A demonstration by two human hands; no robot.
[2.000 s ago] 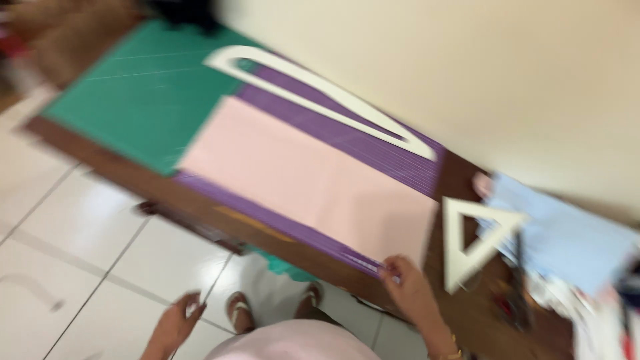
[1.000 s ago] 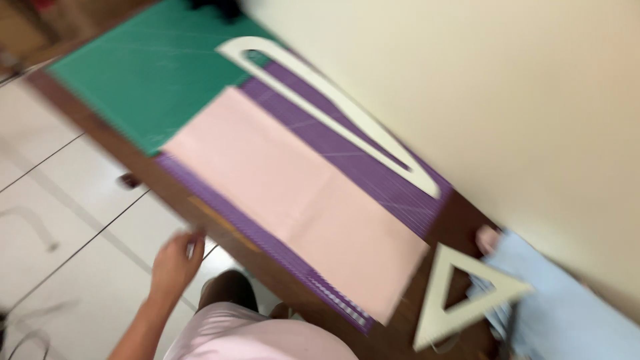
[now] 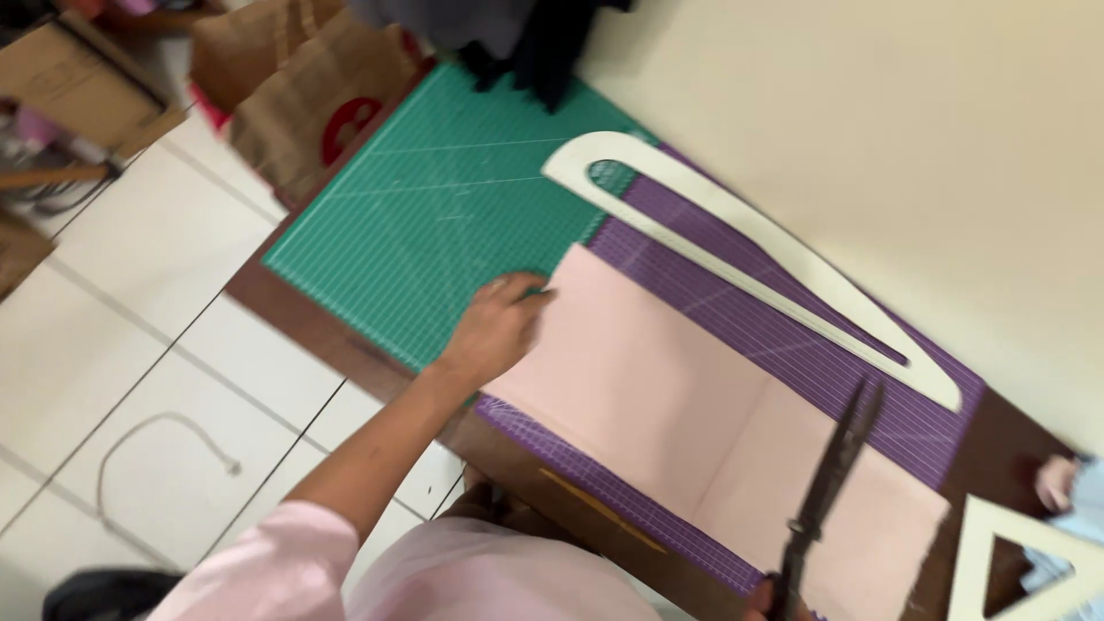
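Observation:
Light pink fabric (image 3: 655,379) with a crease across it lies flat on a purple cutting mat (image 3: 733,319). My left hand (image 3: 504,323) is at the fabric's left edge, over a green cutting mat (image 3: 414,216); its fingers are curled, and whether they pinch the edge is unclear. At the bottom, my right hand (image 3: 763,599), mostly out of view, holds dark fabric scissors (image 3: 815,509) by the handles. The blades point up over the right part of the fabric, slightly apart at the tips.
A long white curved ruler (image 3: 742,233) lies along the wall side. A white triangle ruler (image 3: 975,552) and light blue cloth (image 3: 1091,500) are at the right. Dark cloth (image 3: 552,43) hangs over the far mat corner, near a paper bag (image 3: 319,112). A cable (image 3: 112,457) lies on the floor.
My left hand has moved from beside the table to the fabric's left edge. My right hand, empty-looking at the fabric's corner earlier, now holds scissors.

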